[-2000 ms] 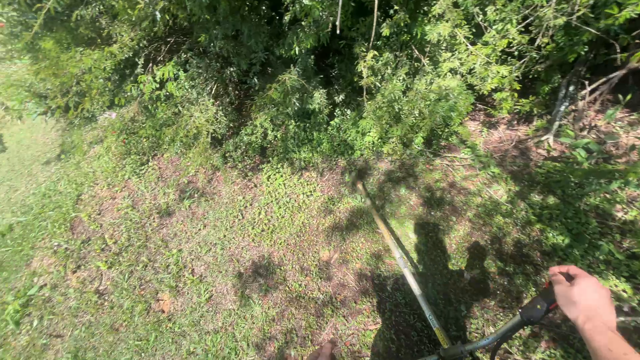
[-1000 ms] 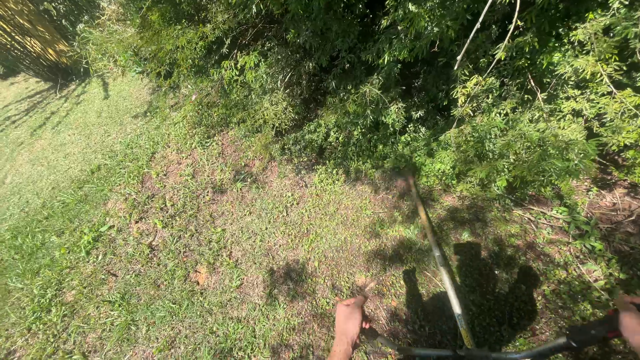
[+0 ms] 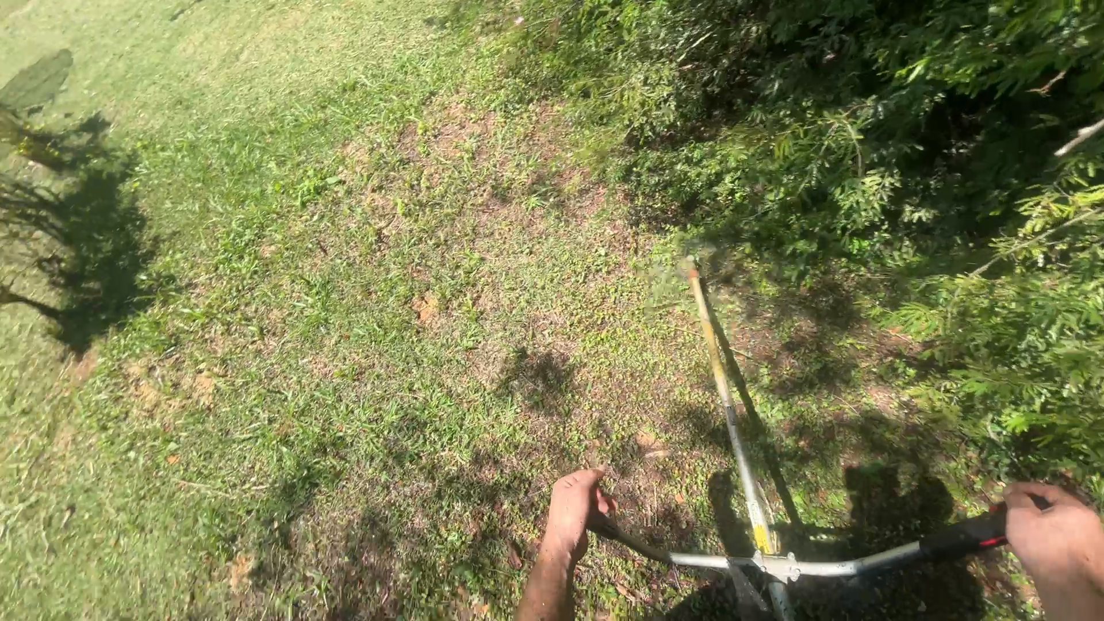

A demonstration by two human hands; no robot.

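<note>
A brush cutter with a long metal shaft (image 3: 733, 423) reaches from the bottom right up to the foot of the bushes. Its head (image 3: 693, 263) is blurred over low weeds, so the cutting part cannot be made out. Across the shaft runs a metal handlebar (image 3: 849, 568). My left hand (image 3: 576, 511) is closed around the bar's left end. Around the black grip (image 3: 962, 535) at the right end, my right hand (image 3: 1048, 526) is closed. The engine end is out of view.
Dense green bushes (image 3: 776, 147) fill the upper right, with a bare branch (image 3: 1080, 138) at the right edge. Patchy grass and weeds (image 3: 345, 345) cover the ground to the left. A small plant with dark shade (image 3: 86, 241) stands at the far left.
The view has swung left, showing more grass. My left hand, barely visible at first, now shows fully on the handlebar. The shaft leans more upright in view than two seconds ago.
</note>
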